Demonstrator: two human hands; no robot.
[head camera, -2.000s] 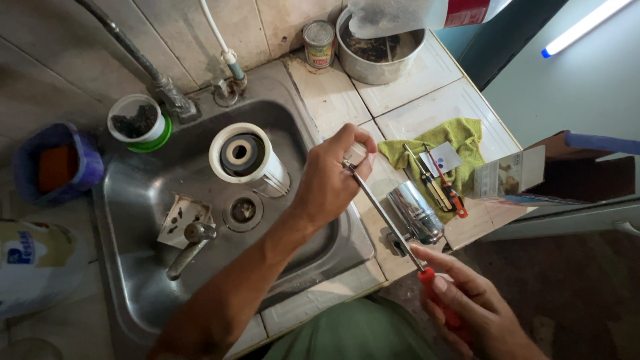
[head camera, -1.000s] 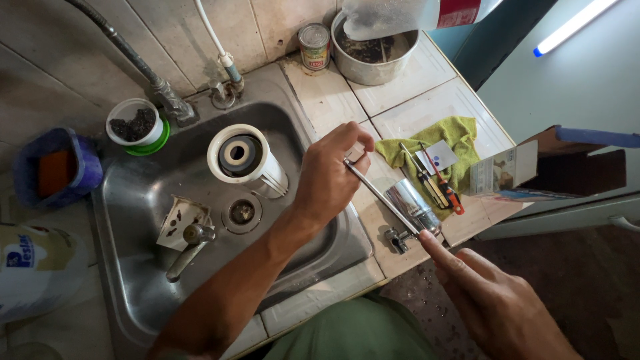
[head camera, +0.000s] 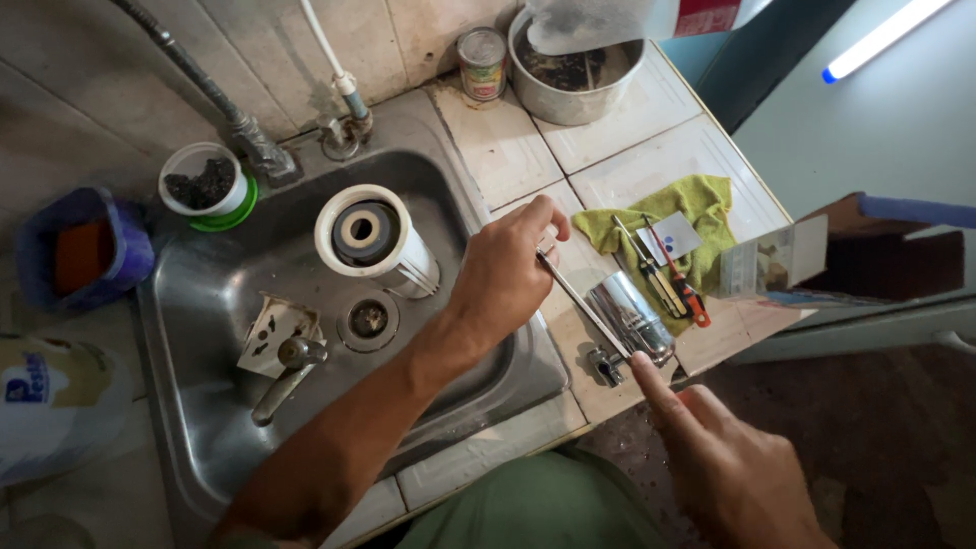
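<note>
My right hand (head camera: 724, 450) is closed around a screwdriver whose handle it hides, with the index finger laid along the long metal shaft (head camera: 583, 305). The shaft slants up and left to my left hand (head camera: 507, 271), whose thumb and fingers pinch a small part at the shaft's tip; that part is mostly hidden. Beneath the shaft, on the tiled counter, lies a chrome cylinder (head camera: 629, 313) beside a small chrome tap fitting (head camera: 606, 367). A white filter housing (head camera: 415, 271) with a dark ring inside stands in the steel sink, left of my left hand.
Two screwdrivers (head camera: 675, 278) and a white card lie on a green cloth (head camera: 705, 202). An open cardboard box (head camera: 808, 244) is at right. Behind are a can (head camera: 482, 65) and a metal pan (head camera: 572, 107). A swivel spout (head camera: 282, 389) and stained card (head camera: 267, 324) are in the sink.
My right hand has shifted its grip: the red handle seen two seconds ago is now covered, and the index finger points along the shaft. My left hand has barely moved.
</note>
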